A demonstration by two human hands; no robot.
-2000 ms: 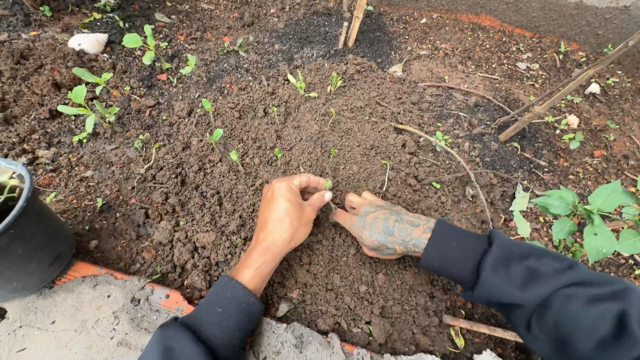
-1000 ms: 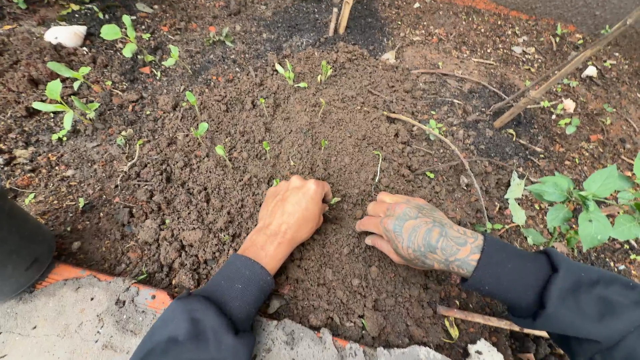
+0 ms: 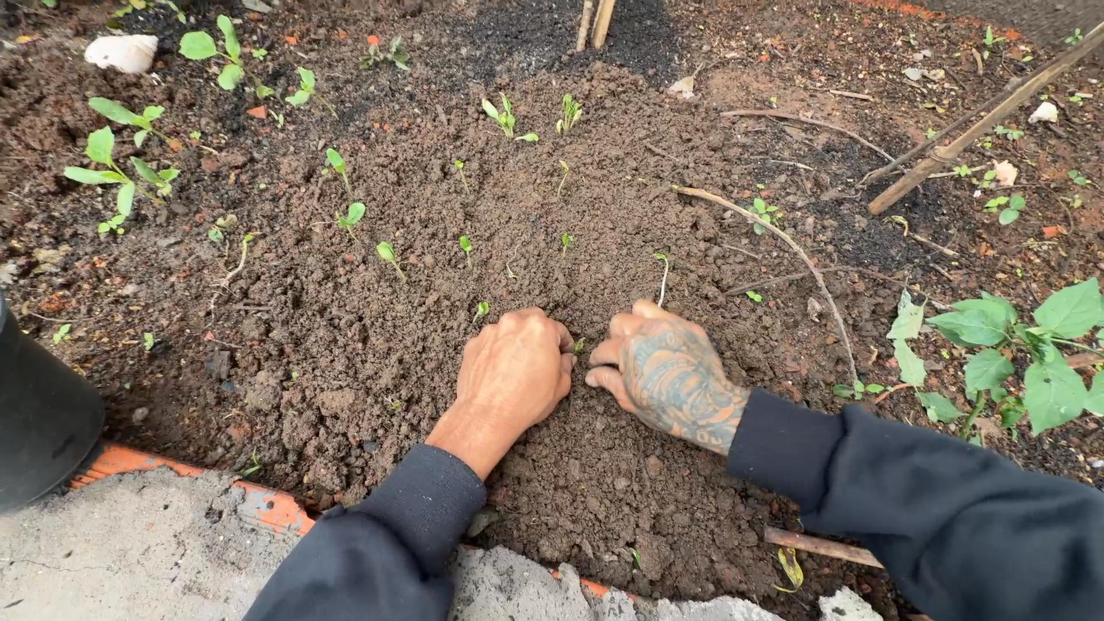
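Observation:
My left hand (image 3: 515,366) rests on the brown soil (image 3: 586,466) in the middle of the bed, fingers curled down and fingertips hidden. Just right of it, my right hand (image 3: 668,371), tattooed on the back, touches the soil with bent fingers. A small green seedling (image 3: 579,345) stands in the gap between the hands; whether fingers touch it cannot be told. Another seedling (image 3: 482,310) is just above the left hand, and a pale-stemmed seedling (image 3: 663,278) rises above the right knuckles. More seedlings (image 3: 466,248) stand in loose rows farther up.
A black plastic pot (image 3: 43,414) stands at the left edge. Concrete (image 3: 129,552) and an orange brick edge (image 3: 276,509) border the near side. A curved dry twig (image 3: 793,246), a wooden stick (image 3: 992,129) and a leafy plant (image 3: 1052,388) lie or stand to the right.
Two seconds ago a small seedling was at my left fingertips, above the soil. My hands have since moved apart and down to the soil, with a small seedling now between them.

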